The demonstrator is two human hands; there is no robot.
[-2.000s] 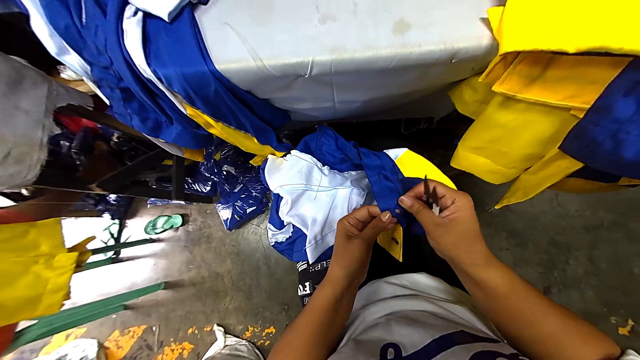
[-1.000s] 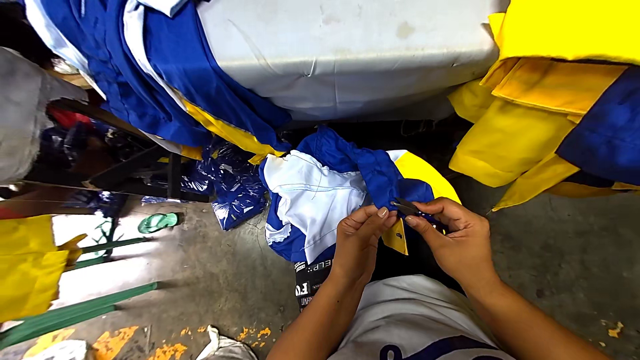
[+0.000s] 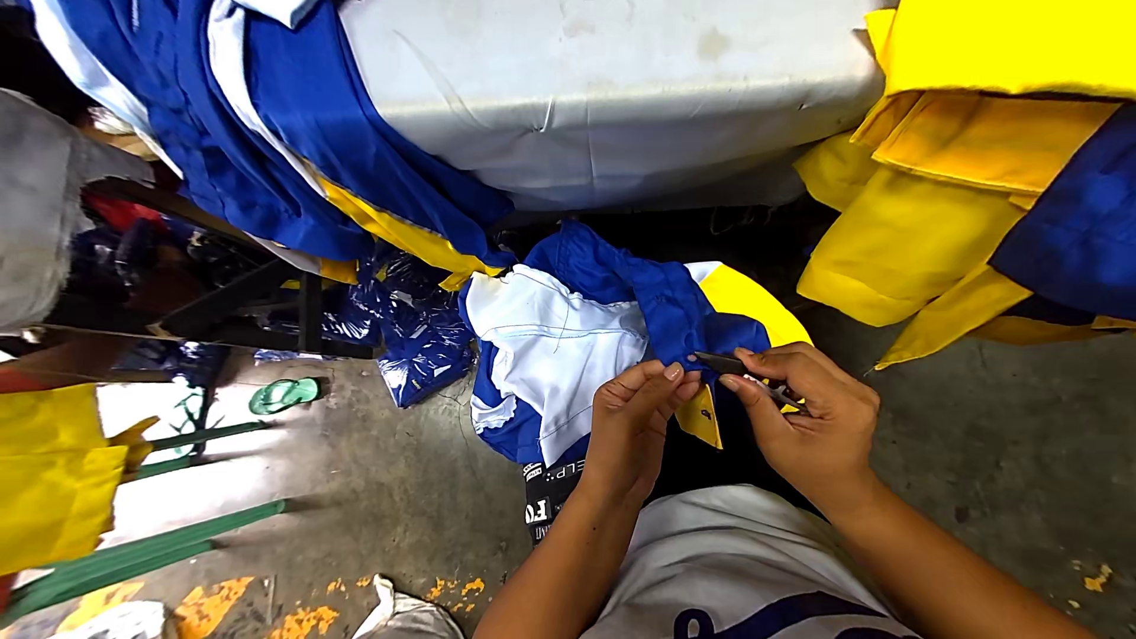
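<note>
A blue, white and yellow garment (image 3: 568, 333) lies bunched over my lap. My left hand (image 3: 635, 417) pinches the edge of its blue fabric between thumb and fingers. Just to the right, my right hand (image 3: 803, 408) holds small dark thread snips (image 3: 729, 364), whose tip points left and touches the blue cloth by my left fingertips. Below the tip hangs a yellow flap (image 3: 701, 417) with a small dark spot on it. The snips' handles are partly hidden by my right fingers.
A table with a pale grey cover (image 3: 612, 98) stands ahead, blue garments (image 3: 311, 115) hanging at its left. Yellow cloth pieces (image 3: 923, 231) hang at the right. Plastic-wrapped blue packets (image 3: 426, 346), a green slipper (image 3: 284, 396) and green metal bars (image 3: 169, 541) are at the left.
The snips in my right hand have turned from roughly upright to pointing left, against the blue cloth. My left hand keeps its pinch on the garment.
</note>
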